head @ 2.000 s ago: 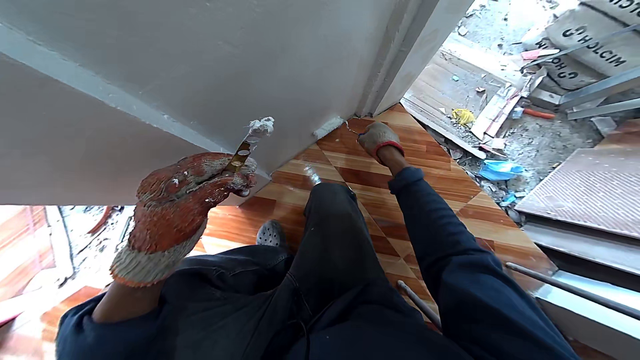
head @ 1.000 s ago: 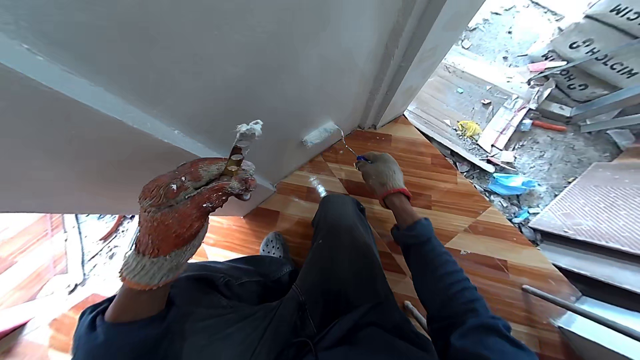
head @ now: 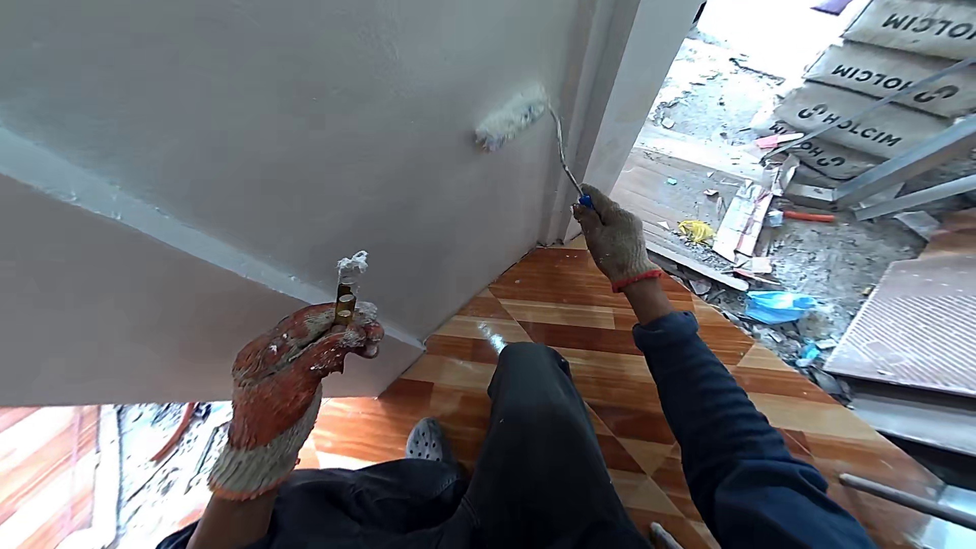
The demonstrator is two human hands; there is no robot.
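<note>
My right hand [head: 616,238], in a grey knit glove with a red cuff edge, grips the blue handle of a paint roller. The fuzzy white roller cover [head: 512,116] lies against the grey-white wall panel [head: 305,137], left of the raised trim at the corner. My left hand [head: 293,377] wears an orange-coated glove smeared with white. Its fingers are closed on a small brush [head: 345,299] with a brownish metal-looking band and white-coated bristles pointing up. The brush's handle is hidden in the glove. The brush stands before the panel, near a diagonal raised strip [head: 191,240].
Glossy wood-patterned flooring [head: 557,316] lies below the panel. Beyond its right edge are rubble, a blue plastic bag [head: 779,306], stacked cement bags [head: 862,118], metal bars [head: 907,164] and a ribbed board [head: 907,328]. A pipe [head: 907,499] lies at lower right.
My right hand has moved the roller up the panel from near its lower edge by the floor. My left hand still holds the small brush upright.
</note>
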